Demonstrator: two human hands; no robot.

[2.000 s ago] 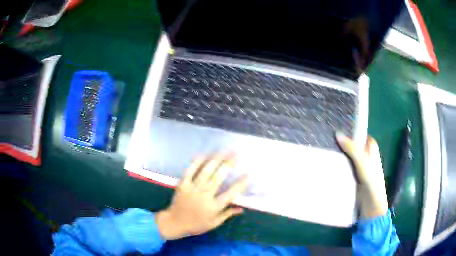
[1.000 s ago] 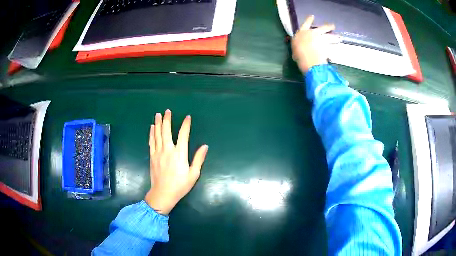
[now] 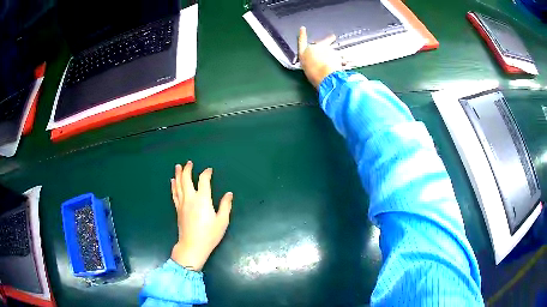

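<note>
My right hand (image 3: 319, 59) reaches forward, with its fingers spread on the near edge of an upside-down grey laptop (image 3: 336, 23). That laptop lies on a white foam sheet (image 3: 390, 55) over a red-orange base (image 3: 414, 23). Its far part is cut off by the top of the picture. My left hand (image 3: 199, 217) is empty, with its fingers apart, over the green work surface (image 3: 270, 162). The right fingertips lie on the laptop and foam edge; whether they grip it cannot be told.
A blue box (image 3: 90, 237) of dark screws stands at left on a clear layer. An open laptop (image 3: 120, 75) lies at upper left, others at the left edge. An upside-down laptop (image 3: 504, 156) lies at right, another (image 3: 502, 37) at upper right. A seam crosses the surface.
The open laptop that was under my hands two seconds ago is gone from in front of me. Since one second ago, the view has turned; my right hand remains at the upside-down laptop.
</note>
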